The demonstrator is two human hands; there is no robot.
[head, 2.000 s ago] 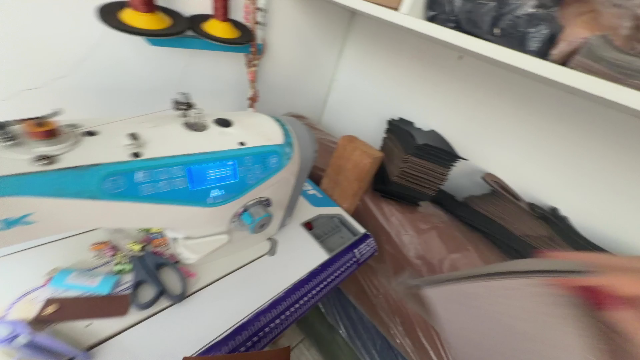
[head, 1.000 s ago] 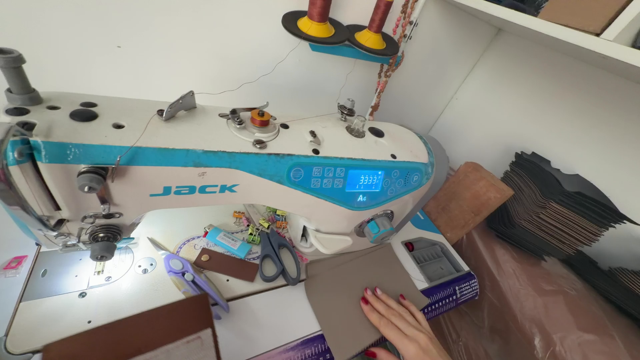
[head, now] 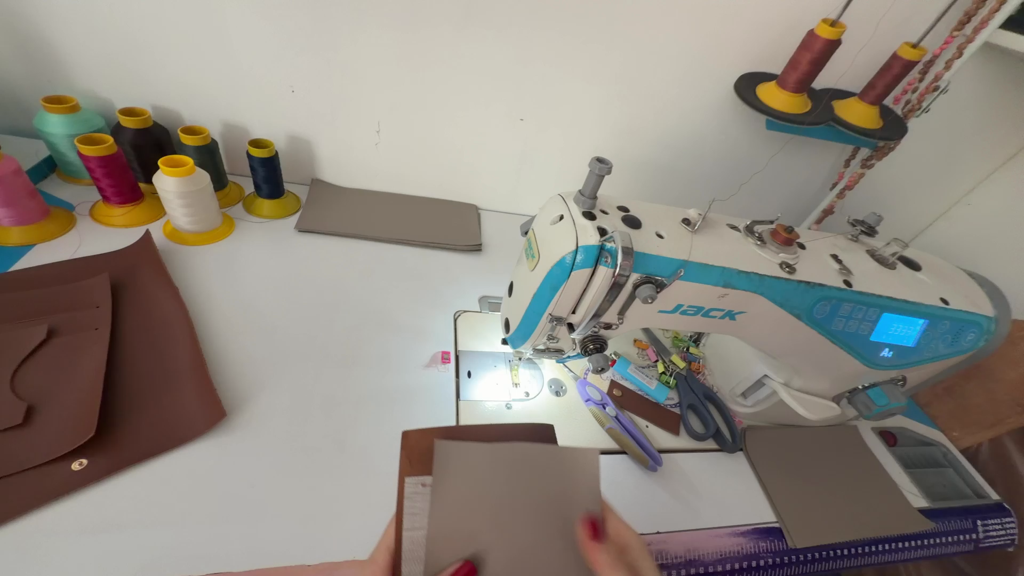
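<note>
At the bottom centre, my right hand (head: pixel 616 540) grips the right edge of a flat grey-brown leather piece (head: pixel 516 504). This piece lies over a brown leather piece (head: pixel 476 434), which has a pale strip along its left side. My left hand (head: pixel 384 552), mostly hidden, holds the two at the lower left, with a red thumbnail on the grey-brown piece. Just beyond them stands a Jack sewing machine (head: pixel 704 312), its lamp lit over the needle plate (head: pixel 488 376). Another grey-brown piece (head: pixel 832 480) lies to the right of my hands.
Purple-handled snips (head: pixel 616 424), dark-handled scissors (head: pixel 708 408), a brown leather strip (head: pixel 644 406) and small clips (head: pixel 676 352) lie under the machine arm. Thread cones (head: pixel 188 200), stacked grey-brown pieces (head: pixel 392 214) and large brown leather pieces (head: pixel 160 360) are at the left. A purple ruler (head: pixel 800 552) runs along the lower right.
The view has swung left. One second ago my right hand lay on grey-brown leather right of the scissors; now it holds a piece over the brown leather, and another remains at the right.
</note>
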